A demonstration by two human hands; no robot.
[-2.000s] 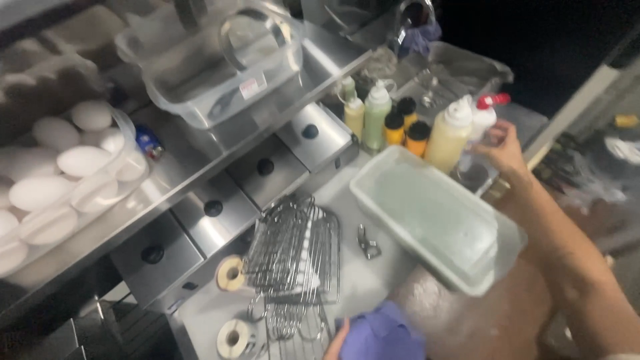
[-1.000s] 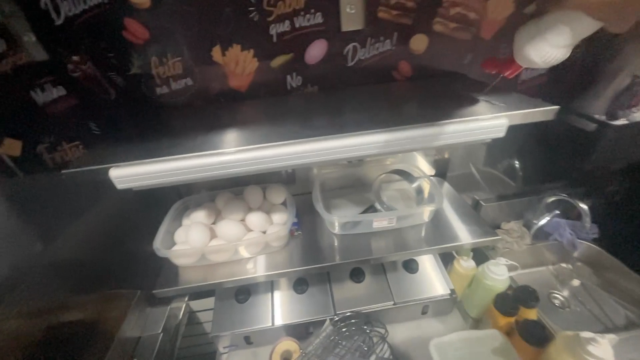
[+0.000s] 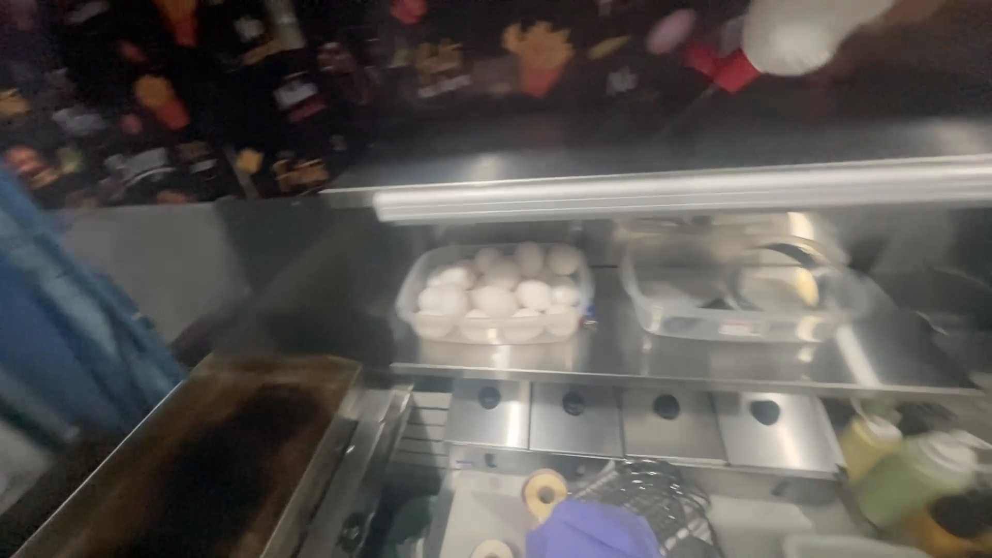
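Observation:
My right hand (image 3: 918,11), cut off by the upper right edge and blurred, is closed around a white bottle (image 3: 798,32). The bottle is tilted, its red cap (image 3: 721,68) towards the left, in front of the dark printed wall. A purple cloth (image 3: 593,531) shows at the bottom edge, beside a wire rack (image 3: 659,496) and a roll of tape (image 3: 545,494). My left hand does not show; whether it holds the cloth is hidden.
White eggs (image 3: 496,298) fill a clear plastic tub on the steel shelf (image 3: 612,360), beside another clear tub (image 3: 690,324). Lidded steel bins (image 3: 577,422) sit below. Squeeze bottles (image 3: 903,480) stand at lower right. A dark griddle (image 3: 225,465) and blue fabric (image 3: 70,318) are at left.
Two seconds ago my right hand was at the red-capped bottle beside the squeeze bottles; now it holds it up at the upper right. The view has swung up and left.

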